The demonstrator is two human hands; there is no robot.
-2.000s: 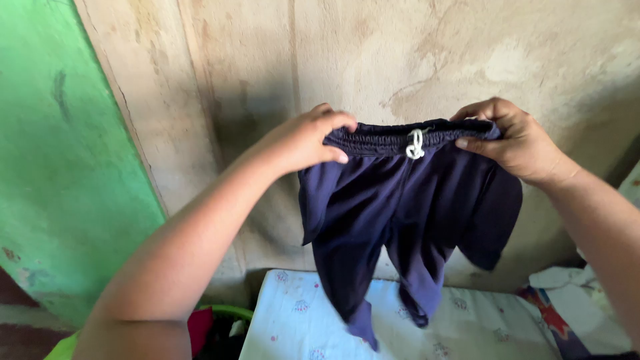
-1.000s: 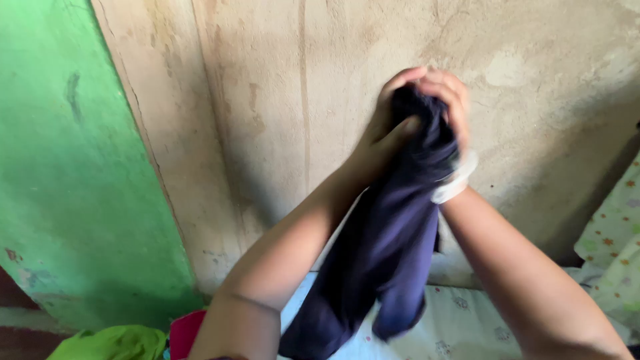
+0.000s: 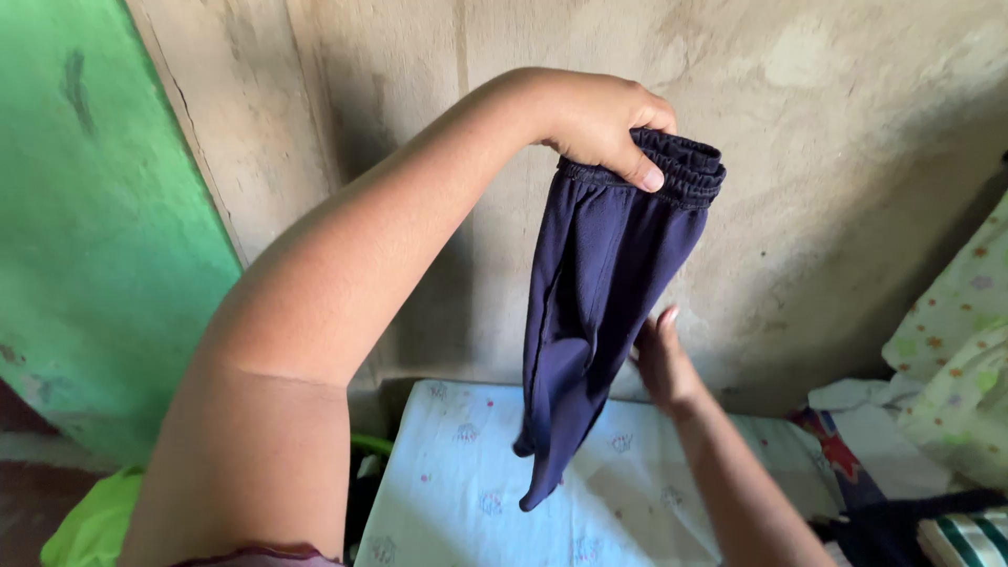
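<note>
Dark navy shorts or trousers with a gathered elastic waistband hang folded lengthwise in front of the wall. My left hand grips them at the waistband from above, thumb on the near side. Lower down, my right hand is beside the right edge of the hanging cloth, its thumb pointing up; its other fingers are partly hidden behind the fabric, so whether they hold it cannot be told. The lower ends of the cloth dangle over a light blue printed surface.
Below lies the padded, light blue printed surface, against a stained wall. A green panel stands at left, with lime-green cloth beneath. At right are a floral cloth, white fabric and a striped item.
Two seconds ago both hands held the waistband spread wide, its white drawstring showing. The garment is now folded narrower, and my right hand has moved down from the waistband.
</note>
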